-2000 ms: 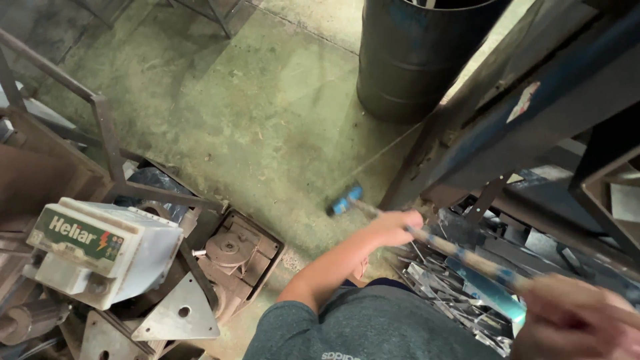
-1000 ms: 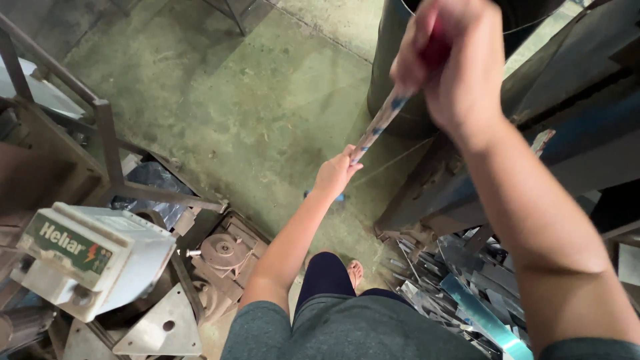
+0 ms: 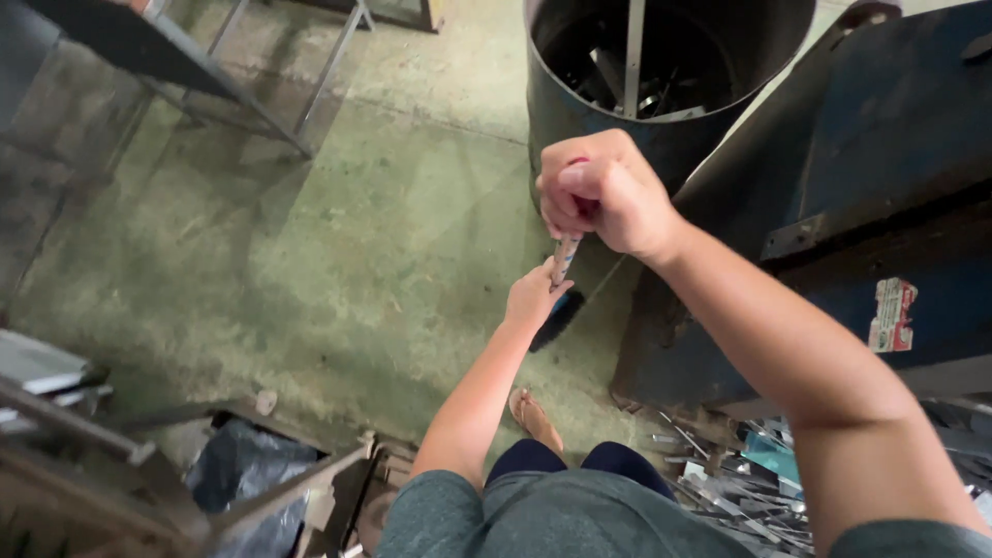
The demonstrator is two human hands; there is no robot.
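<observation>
Both my hands hold a broom by its patterned handle [image 3: 566, 260], which points down and away from me. My right hand [image 3: 608, 194] is wrapped around the upper end, with a bit of red showing between its fingers. Lower on the handle is my left hand [image 3: 536, 294], its fingers closed around it and the thumb along the side. The dark-bristled broom head [image 3: 559, 319], with some blue on it, rests low by the floor just beyond my left hand, partly hidden by that hand.
A metal drum [image 3: 542, 132] holding metal scraps stands ahead. At right are a dark blue metal structure [image 3: 852, 232] and a heap of metal offcuts [image 3: 744, 496]. A black plastic bag [image 3: 248, 465] and metal frame [image 3: 70, 418] lie lower left; a metal stand [image 3: 232, 85] is upper left.
The broom handle, slanting right two seconds ago, now stands steeper, with my right hand raised in front of the drum. The view has shifted, showing more of the drum's inside.
</observation>
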